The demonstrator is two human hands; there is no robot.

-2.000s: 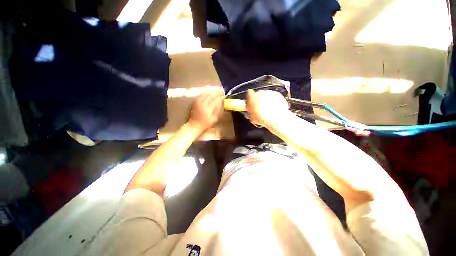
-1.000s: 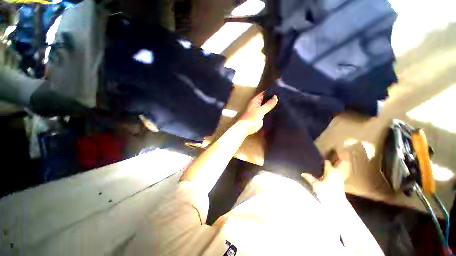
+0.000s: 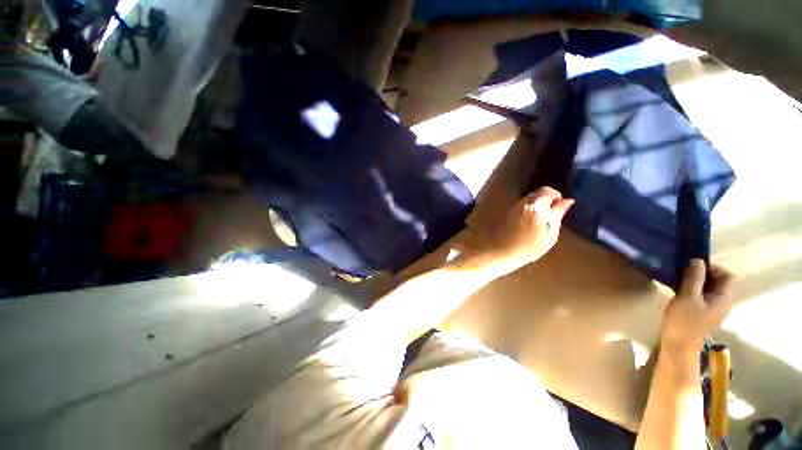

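Note:
A dark navy garment panel (image 3: 629, 224) lies on top of the pile of navy pieces (image 3: 633, 123) at the far side of the tan table (image 3: 563, 325). My left hand (image 3: 530, 227) pinches the panel's near left edge between thumb and fingers. My right hand (image 3: 695, 303) grips its near right corner. The steam iron (image 3: 718, 391) is parked at the right, beside my right forearm and partly hidden by it; its yellow-orange handle shows.
A large stack of navy pieces (image 3: 352, 167) hangs at the table edge on the left. A pale bench (image 3: 132, 352) is at lower left. Another person's sleeve (image 3: 44, 88) shows at upper left, and a red crate (image 3: 145, 235) is on the floor.
Both hands have moved away from my body, bringing the navy panel from the near part of the table onto the far pile. Two seconds ago my right hand held the iron; now it is parked.

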